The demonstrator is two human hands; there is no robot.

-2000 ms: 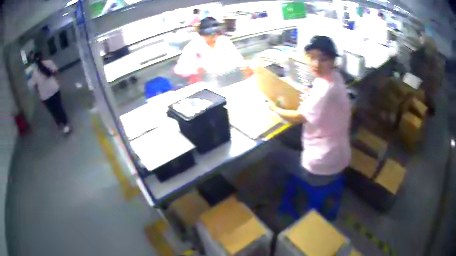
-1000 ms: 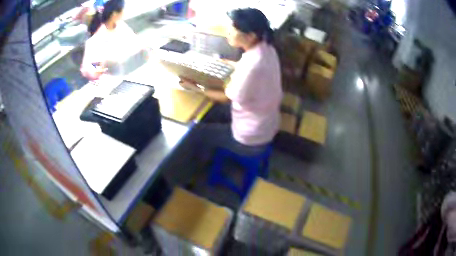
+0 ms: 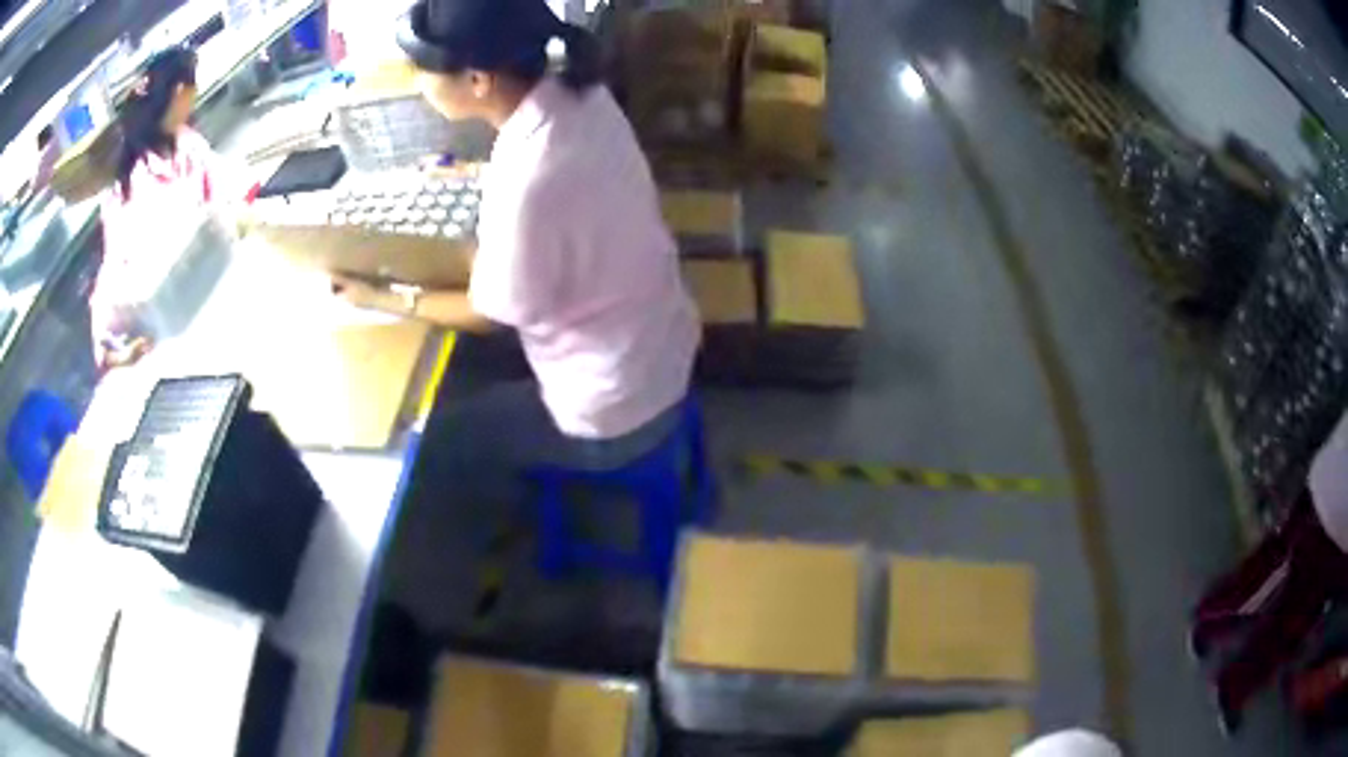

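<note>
Neither of my hands can be made out. Nearest in front, tan-topped tray stacks with grey sides stand on the floor: one [image 3: 770, 606], one beside it [image 3: 961, 621] and one lower left [image 3: 529, 714], cut off by the bottom edge. On the bench at left stands a deep black tray stack [image 3: 271, 510] with a white-dotted top tray [image 3: 178, 462]. Below it, a white sheet [image 3: 181, 677] covers a black stack. A flat tan sheet [image 3: 348, 388] lies at the bench edge.
A person in pink [image 3: 591, 266] on a blue stool [image 3: 614, 518] holds a tray of round parts [image 3: 407, 207]. Another person [image 3: 155, 163] sits across. More stacks [image 3: 810, 281] and striped tape [image 3: 887, 475] lie beyond. Maroon clothing [image 3: 1271, 606] shows at right; a blurred white shape [image 3: 1067, 744] at bottom.
The view has swung right and closer to the floor stacks; the bench has shifted left. The seated person has turned from facing the camera to the bench, and the held tray now lies lower.
</note>
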